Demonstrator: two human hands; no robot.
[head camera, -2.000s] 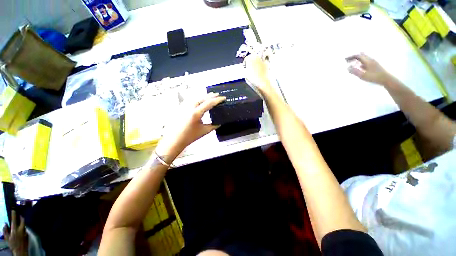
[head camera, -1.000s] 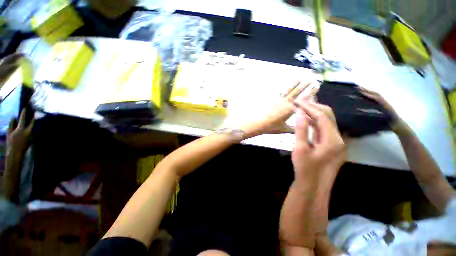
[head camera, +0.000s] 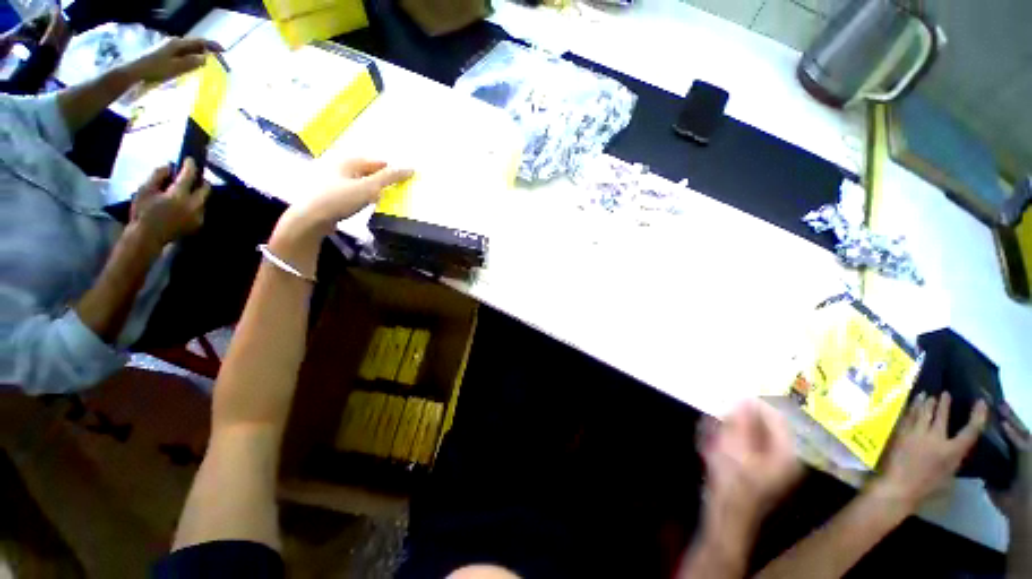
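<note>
My left hand (head camera: 340, 195), with a band at the wrist, reaches to the left side of a white-topped yellow box with a black end (head camera: 428, 240) near the table's front edge. Its fingertips are at the box; their hold is unclear. My right hand (head camera: 750, 455) is blurred and curled over the front edge at right; I cannot tell if it holds anything. Just right of it, a yellow printed box (head camera: 858, 382) lies at the table edge. Another person's hands are on a black box (head camera: 960, 379) beside it.
An open carton (head camera: 462, 368) with yellow boxes stands below the table. Small pale pieces (head camera: 634, 192) lie near a clear bag (head camera: 572, 119); another heap (head camera: 871, 243) is farther right. A phone (head camera: 702, 111) and kettle (head camera: 866, 51) are behind. A person at left handles a yellow box (head camera: 209, 96).
The view has turned left. My left hand has moved from the right to the yellow box at left. My hands are now apart. A yellow printed box now lies at the right edge.
</note>
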